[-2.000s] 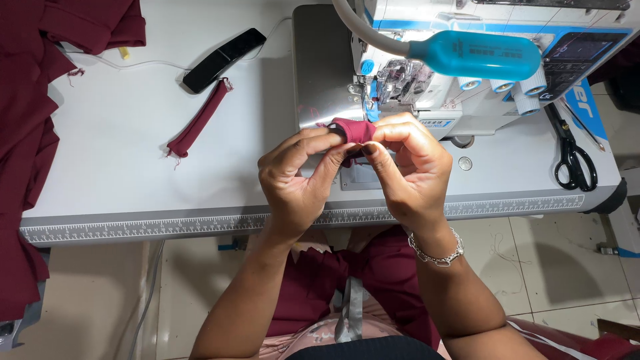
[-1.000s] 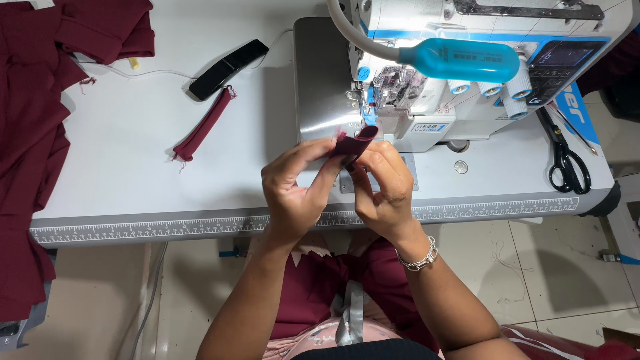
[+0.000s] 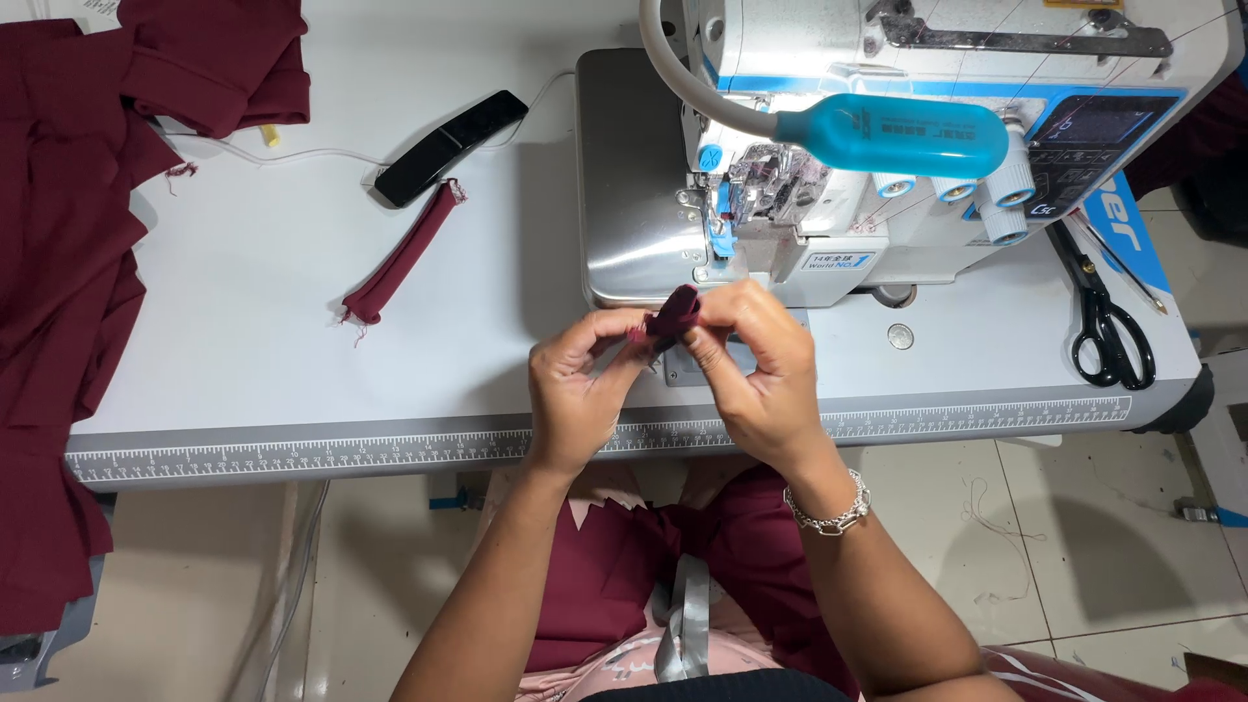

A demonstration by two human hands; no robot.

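Note:
A small folded piece of maroon fabric (image 3: 675, 314) is pinched between the fingertips of both hands, in front of the overlock sewing machine (image 3: 829, 58). My left hand (image 3: 583, 385) grips its left end with thumb and forefinger. On the other side, my right hand (image 3: 765, 366) pinches its right edge; a silver chain bracelet is on that wrist. Fingers hide part of the fabric. A narrow maroon fabric strip (image 3: 405, 255) with frayed ends lies on the table to the left. More maroon fabric (image 3: 585, 585) rests on my lap.
Maroon garments (image 3: 58, 244) are heaped at the left. A black elongated device (image 3: 450, 146) with a white cable lies above the strip. Black-handled scissors (image 3: 1107, 322) and a coin (image 3: 900, 336) are at the right. A ruler strip (image 3: 390, 454) runs along the table's front edge. A blue lamp (image 3: 897, 135) hangs over the machine.
The fabric piece has been turned between the fingers; its folded end now points up, while two seconds ago it lay more sideways. Both hands keep hold of it.

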